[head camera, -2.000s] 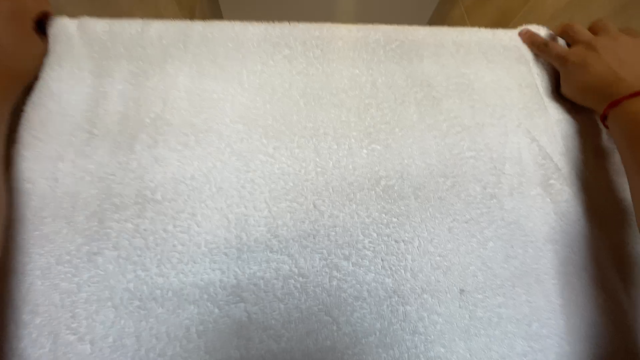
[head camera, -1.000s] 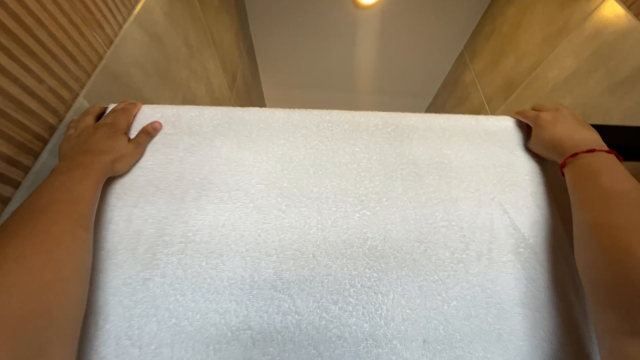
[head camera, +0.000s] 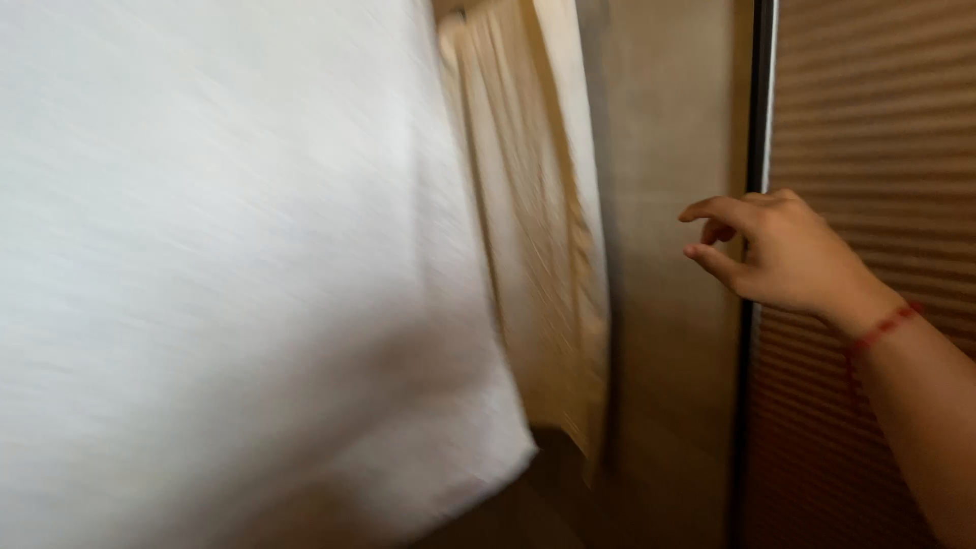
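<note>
A white towel, blurred by motion, hangs across the left half of the view, its lower corner near the middle. My right hand, with a red bracelet at the wrist, is raised to the right of the towel and apart from it. Its thumb and fingers are curved and parted, with nothing between them. My left hand does not show in this frame.
Beyond the white towel hangs a cream-coloured cloth with folds. Behind it stands a tiled wall. A dark vertical frame edge borders a ribbed brown panel on the right.
My right hand has let go of the towel's upper right corner and is now apart from it. My left hand, earlier at the upper left corner, has gone out of sight. The view has swung strongly.
</note>
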